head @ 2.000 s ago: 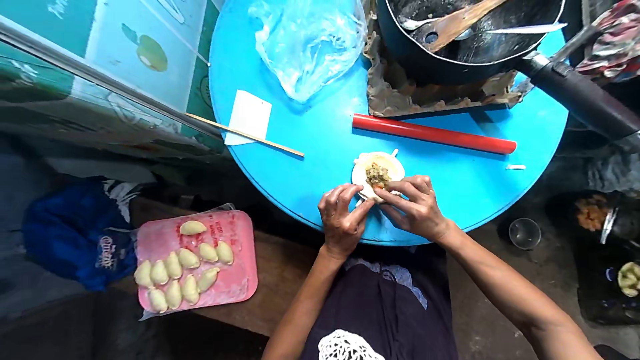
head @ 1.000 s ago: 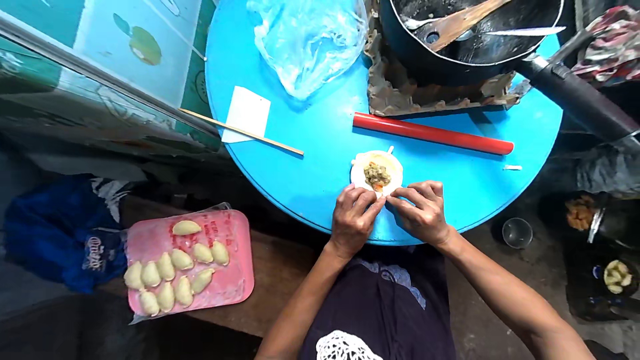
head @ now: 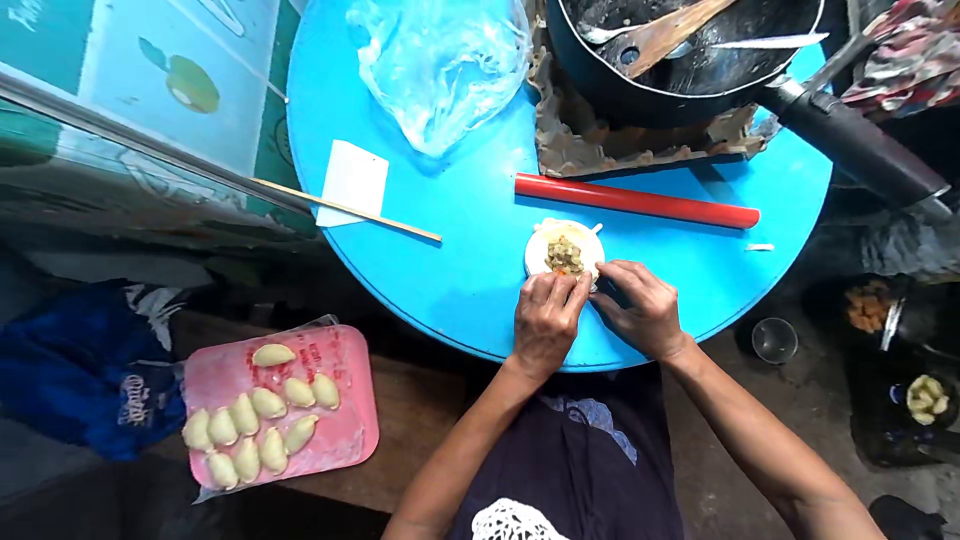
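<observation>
A round dough wrapper [head: 536, 251] lies near the front edge of the blue round table, with a heap of chopped filling [head: 564, 255] on its middle. The fingers of my left hand [head: 549, 319] press on the wrapper's near edge and partly cover it. My right hand [head: 643, 309] touches the wrapper's right edge with thumb and fingertips. Behind the wrapper lies a red tube [head: 637, 201]. To the lower left, a pink tray [head: 352, 431] holds several folded dumplings [head: 268, 403].
A black pan [head: 660, 105] with a wooden spatula [head: 675, 37] and a knife stands on an egg carton [head: 559, 146]. A plastic bag [head: 442, 75] lies at the table's back; a thin stick [head: 375, 218] crosses white paper [head: 352, 180] at the left. Food in pans shows at far right.
My right hand has shifted from beside the wrapper's near side onto its right edge since one second ago. My left hand stays at the near edge.
</observation>
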